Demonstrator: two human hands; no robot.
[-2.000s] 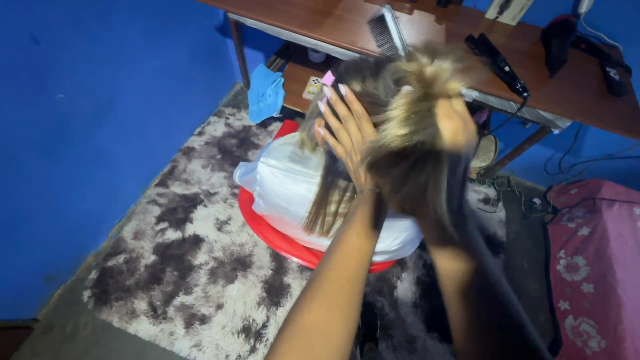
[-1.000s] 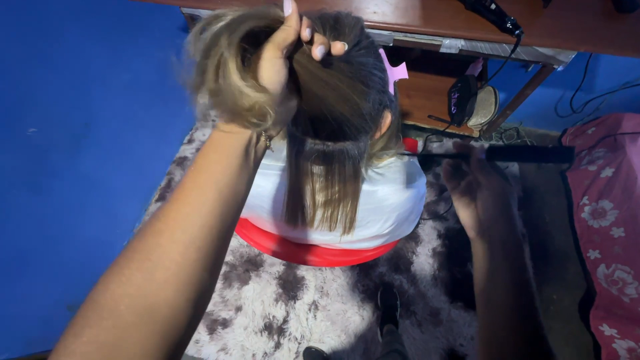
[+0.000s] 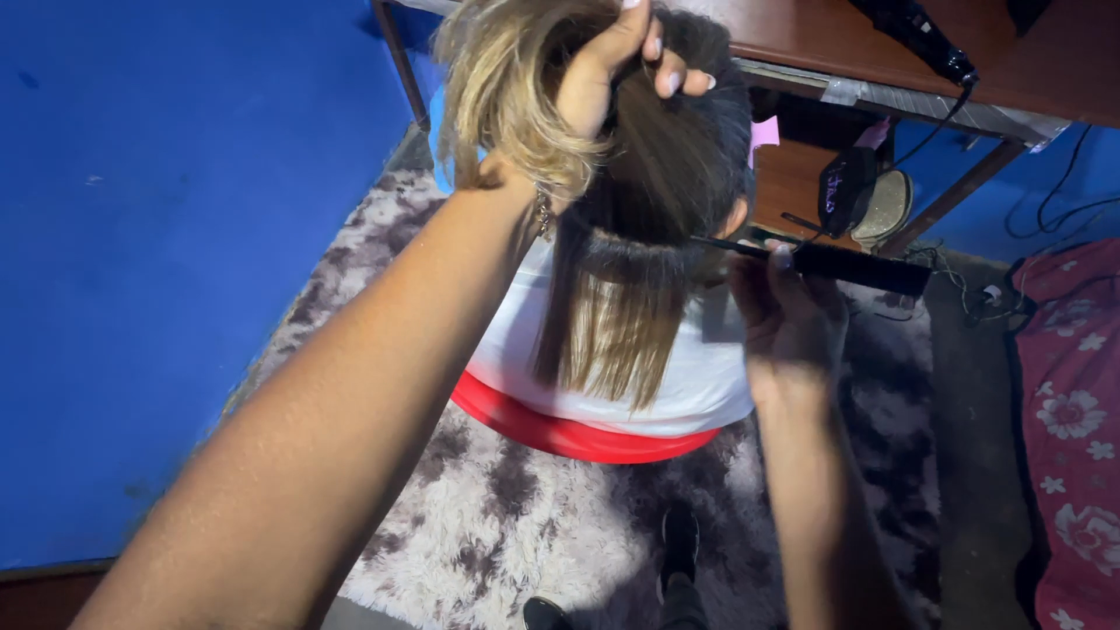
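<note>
Seated below me with their back turned is a person in a white top, on a red chair. My left hand is closed around the gathered upper hair, lifted at the crown, its lighter ends looping over my wrist. A lower section of straight hair hangs loose down the back. My right hand holds a black rat-tail comb between thumb and fingers; its thin tail points left and reaches the hair by the person's ear.
A wooden table stands in front, bearing a black corded styling tool. Below it are a shelf and a dark pouch. Cables lie at right near a pink floral cover. A shaggy rug covers the floor beside a blue wall.
Two seconds ago both my hands were at the hair. My right hand has since moved off to the right and holds the comb. My left hand holds the gathered hair up.
</note>
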